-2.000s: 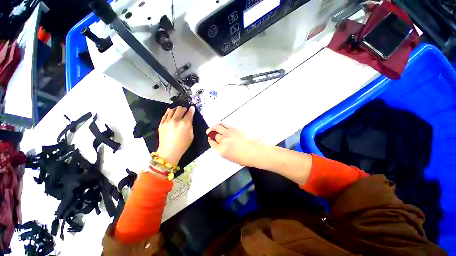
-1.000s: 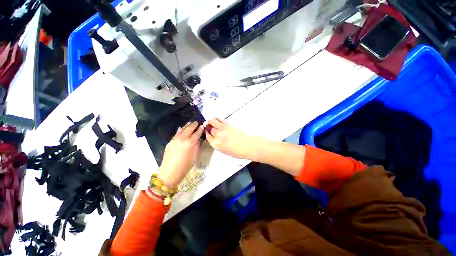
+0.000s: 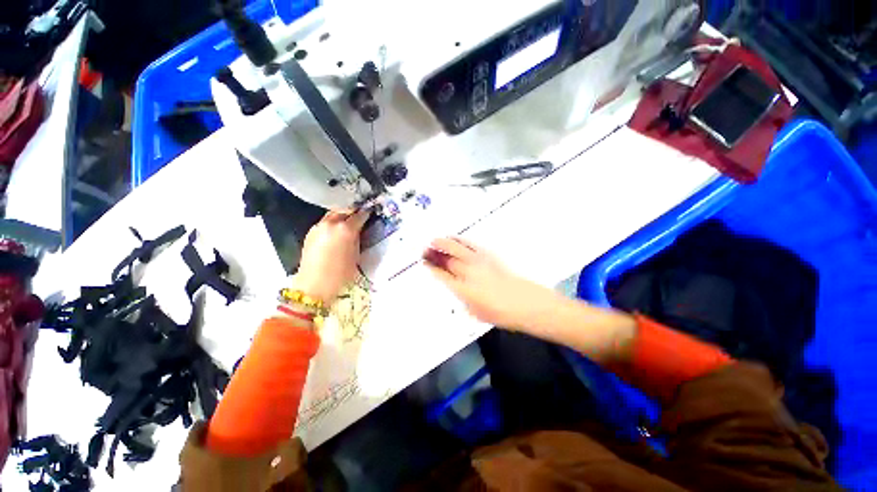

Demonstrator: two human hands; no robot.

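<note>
A dark fabric panel (image 3: 276,223) lies on the white table under the sewing machine's head, left of the needle. The presser foot and needle (image 3: 377,204) are at its right edge. My left hand (image 3: 330,252) grips the panel's edge, with the fingertips right beside the presser foot. My right hand (image 3: 473,279) is over the table to the right of the needle, off the fabric. Its fingers are curled together, with a dark red spot at the fingertips. It is slightly blurred, and whether it holds something small is unclear.
Thread snips (image 3: 513,174) lie right of the needle. A loose pile of black webbing strips (image 3: 144,356) lies at the left. A blue bin (image 3: 673,226) with dark pieces stands at the right. A phone (image 3: 735,106) rests on dark red cloth (image 3: 664,110). Another blue bin (image 3: 154,86) stands behind.
My left hand has moved up to the presser foot. The panel has shifted away from me, baring table in front. My right hand has come off the fabric and moved right. The view has shifted slightly.
</note>
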